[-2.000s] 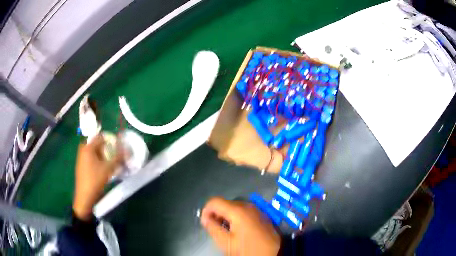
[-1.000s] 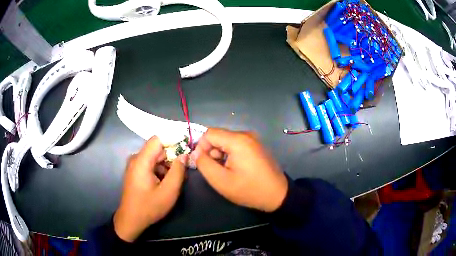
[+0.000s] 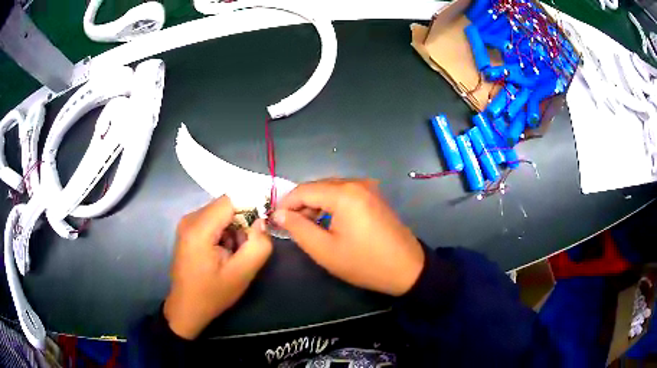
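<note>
A white open housing half [image 3: 227, 169] lies on the dark bench, its jagged end at the upper left. Its round end lies between my hands. My left hand [image 3: 220, 262] pinches the small circuit board [image 3: 247, 216] at that end. My right hand [image 3: 349, 233] has its fingertips at the board, by the red and dark wires [image 3: 271, 154]; whether it grips a plug is hidden. A bit of blue shows behind my right fingers. The wires run up to the end of a white curved arm [image 3: 317, 80].
Blue battery cells [image 3: 470, 159] lie right of centre, before an open carton [image 3: 452, 70] of cells. White curved housings [image 3: 108, 162] are piled at left. A white sheet [image 3: 605, 147] with white parts is at far right. A white rail [image 3: 374, 10] and green conveyor run behind.
Since two seconds ago, my left hand has come from the conveyor to the bench. In the last second, both hands stayed at the board, and blue now shows behind my right fingers.
</note>
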